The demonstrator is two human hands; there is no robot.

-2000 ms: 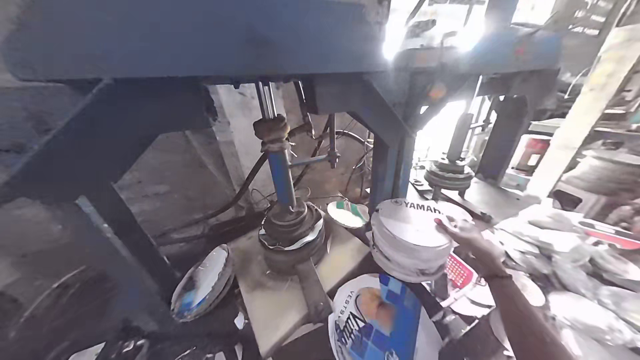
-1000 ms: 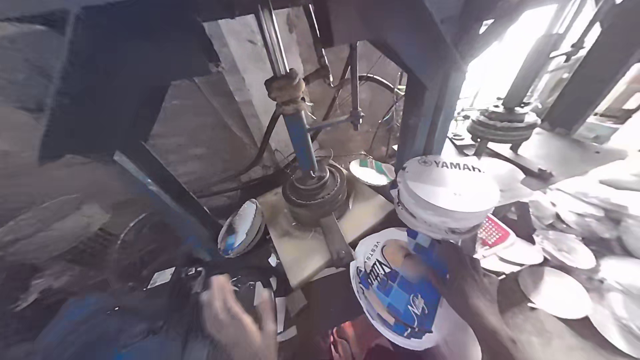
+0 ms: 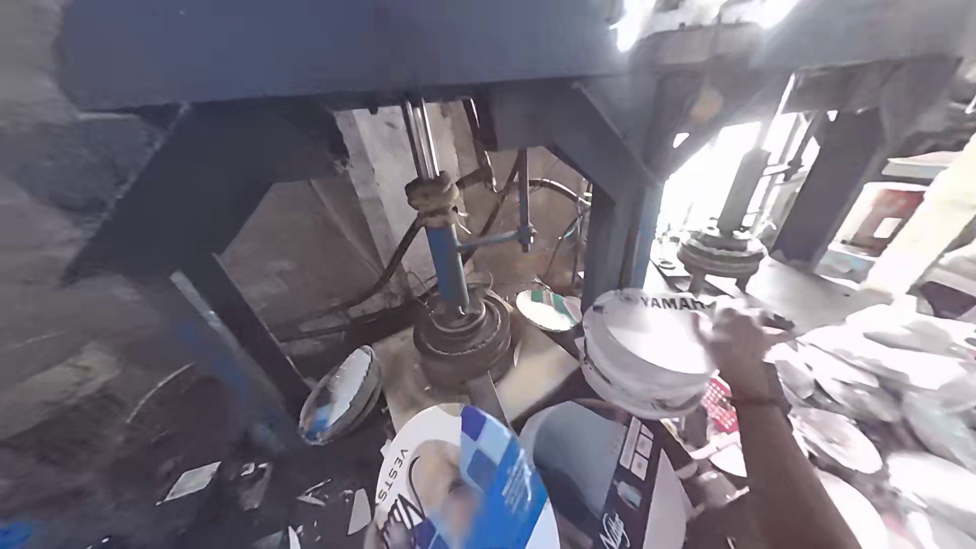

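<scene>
My right hand (image 3: 733,335), blurred, is at the right rim of a stack of white round discs (image 3: 648,343), the top one bearing "YAMAHA"; whether it grips one is unclear. At the bottom edge, what looks like the fingers of my left hand (image 3: 395,532) hold the left edge of a round printed sheet (image 3: 457,473) with a blue checked pattern. Behind this sheet lies another dark and white printed sheet (image 3: 595,457). The press's round metal die (image 3: 463,339) sits on a pale base plate (image 3: 541,374), under a blue ram (image 3: 447,267).
A bowl-shaped piece (image 3: 341,396) leans left of the base plate, and a white and green disc (image 3: 547,309) lies behind it. Heavy blue frame legs (image 3: 614,236) flank the press. A second press (image 3: 722,252) stands at right, near piled white pieces (image 3: 877,366). Scraps (image 3: 191,482) lie lower left.
My right hand has moved from the printed sheets to the white stack. My left hand, seen open at lower left one second ago, is now at the blue checked sheet, which stands apart from the one behind.
</scene>
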